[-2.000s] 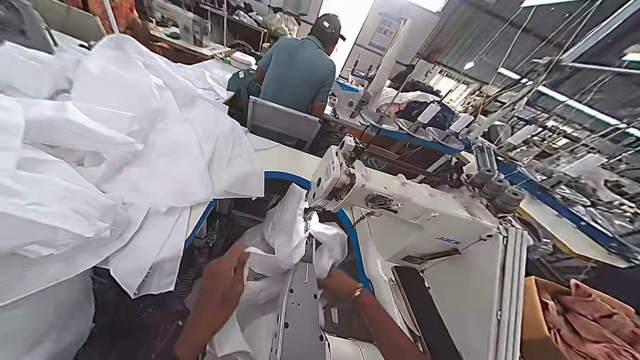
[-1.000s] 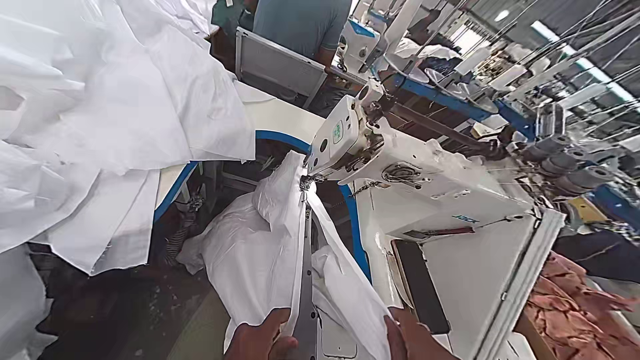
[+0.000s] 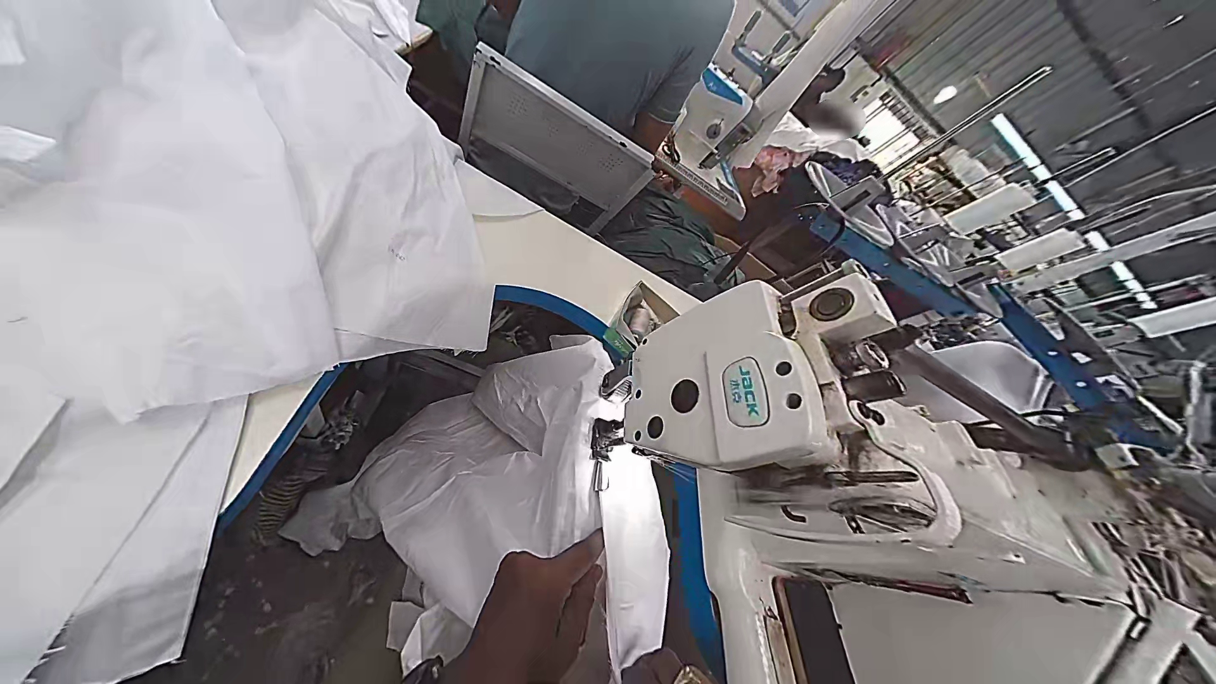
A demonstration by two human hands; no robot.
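Note:
A white Jack sewing machine (image 3: pixel 741 380) stands right of centre, its needle and presser foot area lit. White fabric (image 3: pixel 475 465) runs under the foot and hangs in folds to the left, with a narrow strip coming toward me. My left hand (image 3: pixel 537 617) lies at the edge of this fabric just below the foot, fingers stretched forward; whether it pinches the cloth is unclear. My right hand (image 3: pixel 660 668) shows only in part at the bottom edge, by the lower end of the strip, with something gold-coloured at the wrist. Its fingers are mostly hidden.
A large pile of white fabric (image 3: pixel 190 218) covers the left of the pale table (image 3: pixel 570 252), which has a blue curved edge. A small box (image 3: pixel 638 323) with a spool stands behind the machine head. Beyond the table a person (image 3: pixel 608 57) sits on a metal-backed chair (image 3: pixel 560 133).
My left hand has moved forward along the fabric toward the presser foot. My right hand now shows less, at the bottom edge. The view has moved closer to the machine head.

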